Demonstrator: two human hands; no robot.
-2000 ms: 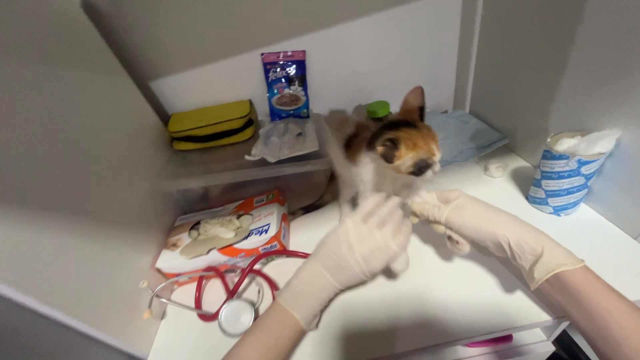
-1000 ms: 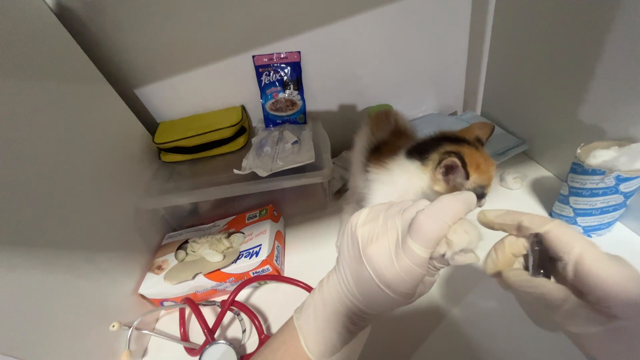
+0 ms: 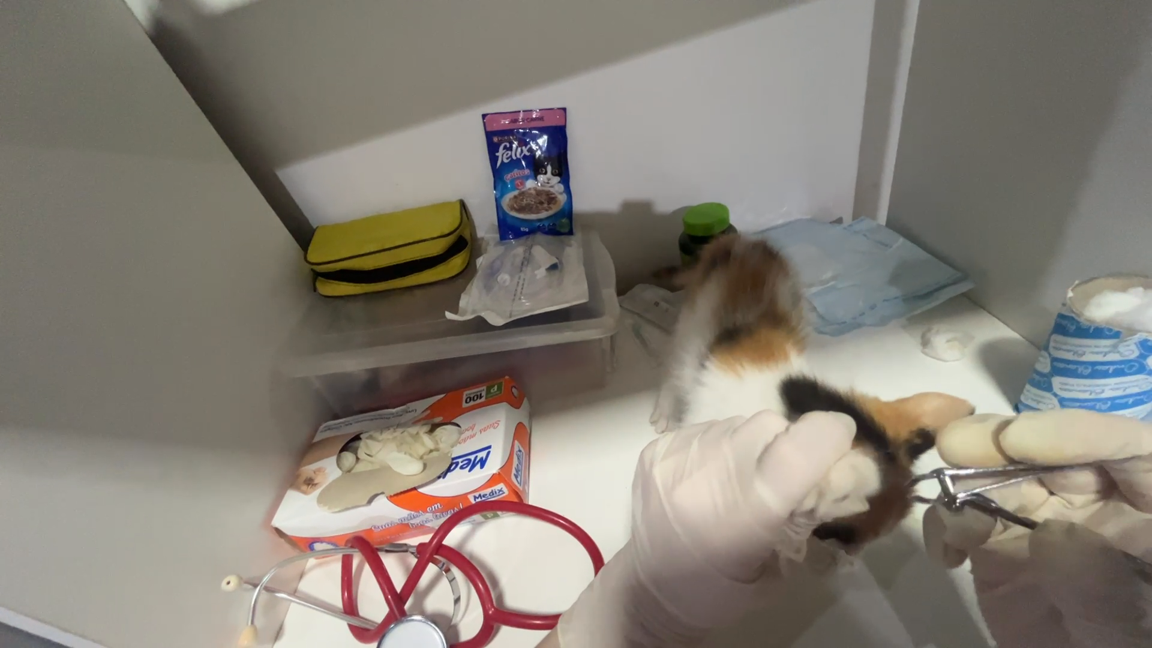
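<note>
A calico kitten (image 3: 756, 315) is on the white surface, its rump toward the back wall and its head low at the right. My left hand (image 3: 747, 504), in a pale latex glove, grips the kitten's head, with a white cotton wad (image 3: 846, 486) between the fingers. At the right edge my gloved right hand (image 3: 1044, 504) holds a small metal clamp-like instrument (image 3: 967, 490), its end close beside the head. What the instrument's tip touches cannot be told. The kitten's face is mostly hidden.
At the left are a glove box (image 3: 405, 459), a red stethoscope (image 3: 486, 576) and a plastic container (image 3: 468, 342) bearing a yellow case (image 3: 387, 247), food pouch (image 3: 531, 175) and clear packet (image 3: 531, 279). Behind are a green-lidded bottle (image 3: 706, 220) and blue packet (image 3: 864, 270); rightward, a cotton roll (image 3: 1089, 360).
The kitten's head has gone down and to the right, with my left hand on it. The metal instrument now shows plainly in my right hand. The view has shifted.
</note>
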